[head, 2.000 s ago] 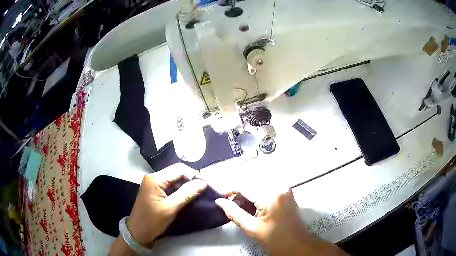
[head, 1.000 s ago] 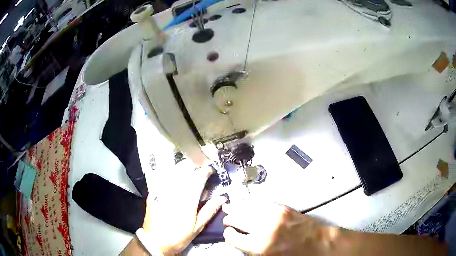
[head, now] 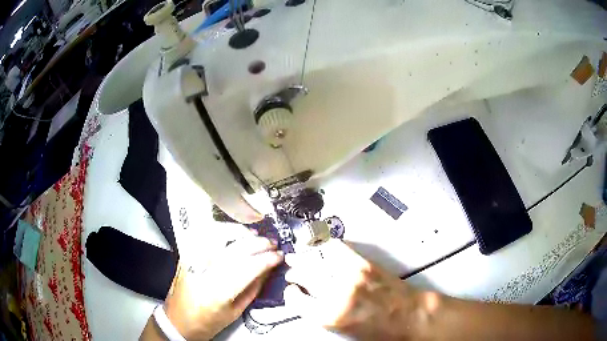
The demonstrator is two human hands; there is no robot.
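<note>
A dark fabric piece (head: 271,290) lies at the presser foot (head: 285,233) of the white sewing machine (head: 346,73). My left hand (head: 223,276) rests on the fabric's left side, fingers bent close to the foot. My right hand (head: 339,283) is at the fabric's right edge with its fingertips on it. Bright glare washes out both hands, and they hide part of the fabric. A second dark strip (head: 143,176) runs down behind the machine head, and a dark rounded piece (head: 126,263) lies left of my left hand.
A black flat slab, perhaps a phone (head: 479,186), lies at right. A small grey plate (head: 389,203) lies right of the foot. A red-printed tan cover (head: 56,260) is along the left edge. A loose dark thread (head: 259,326) lies below the fabric.
Since the first frame, both hands have moved up to the foot with the fabric. Over the last second, the view has shifted, and my left hand has turned flatter over the fabric.
</note>
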